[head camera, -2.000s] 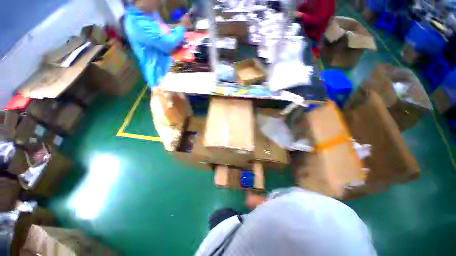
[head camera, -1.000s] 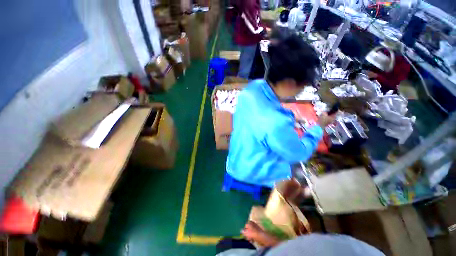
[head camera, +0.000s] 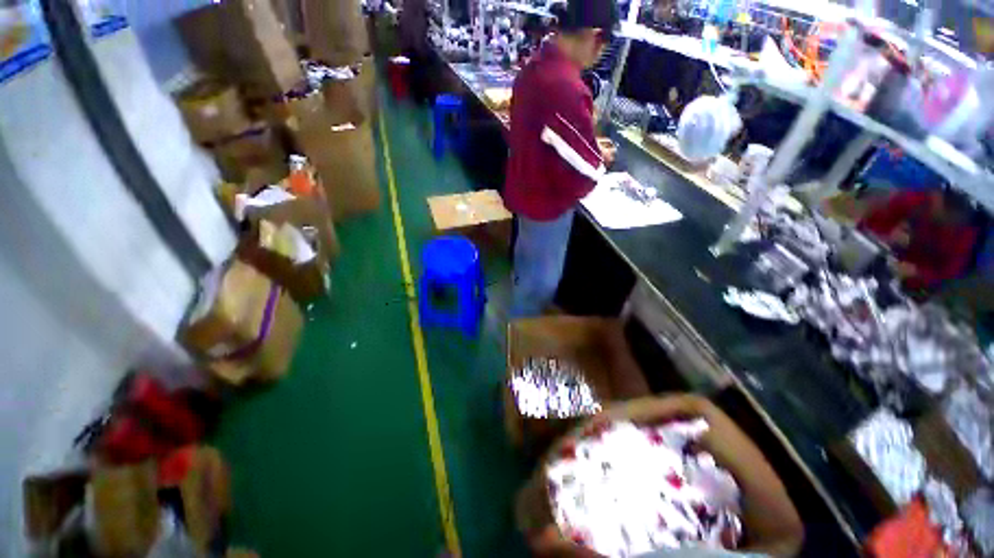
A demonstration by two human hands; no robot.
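Neither of my hands shows in the head view. Nearest in front of me is an open brown carton (head camera: 770,507) at the bottom, heaped with small white pieces (head camera: 643,488) with some red bits. A second open carton (head camera: 613,354) stands just behind it, with a layer of white pieces (head camera: 553,389) inside. Both stand beside the long dark-topped bench (head camera: 698,311). The pieces are too blurred to tell their exact type.
A person in a dark red jacket (head camera: 550,131) stands at the bench. A blue stool (head camera: 451,273) stands beside the yellow floor line (head camera: 419,360). Stacked cartons (head camera: 242,322) line the left wall. White units (head camera: 861,316) heap the bench at right, beneath a white shelf (head camera: 812,109).
The view has moved forward along the aisle. The person in blue and the cardboard-covered stack have left the picture. The hand seen low in the earlier frames no longer shows.
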